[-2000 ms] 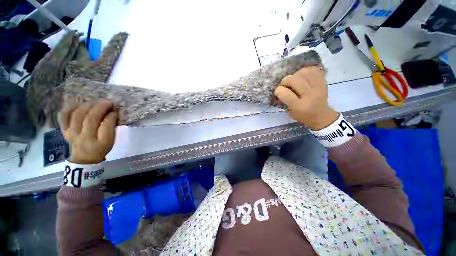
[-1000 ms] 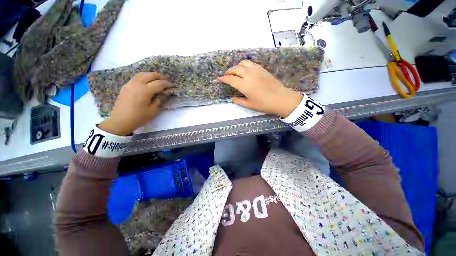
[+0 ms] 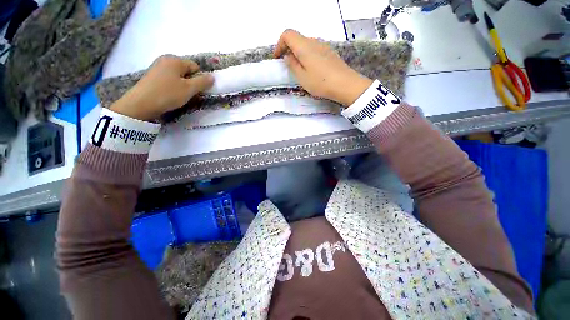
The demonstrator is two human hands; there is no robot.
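A grey-brown flecked tweed piece [image 3: 375,59] lies across the white table in front of me. Its near edge is folded back in the middle, showing a smooth white layer [image 3: 253,78] between my hands. A dark raw edge and more white layer show below it. My left hand [image 3: 165,87] pinches the fold on the left, fingertips at the white layer. My right hand [image 3: 319,67] pinches the top of the fold right of centre. Both hands are bare. Some fingertips are hidden by the fabric and the hands.
Scissors with orange and red handles [image 3: 511,84] lie at the right, near a dark rectangle [image 3: 547,74]. Machine parts [image 3: 390,25] stand at the top right. A heap of tweed [image 3: 56,56] lies at the far left above a black control box [image 3: 46,147]. A ruler strip [image 3: 250,154] runs along the front edge.
The tweed was first stretched between both hands, then laid flat with the hands on it. Now its middle is turned back and the white layer shows. The hands have moved up slightly.
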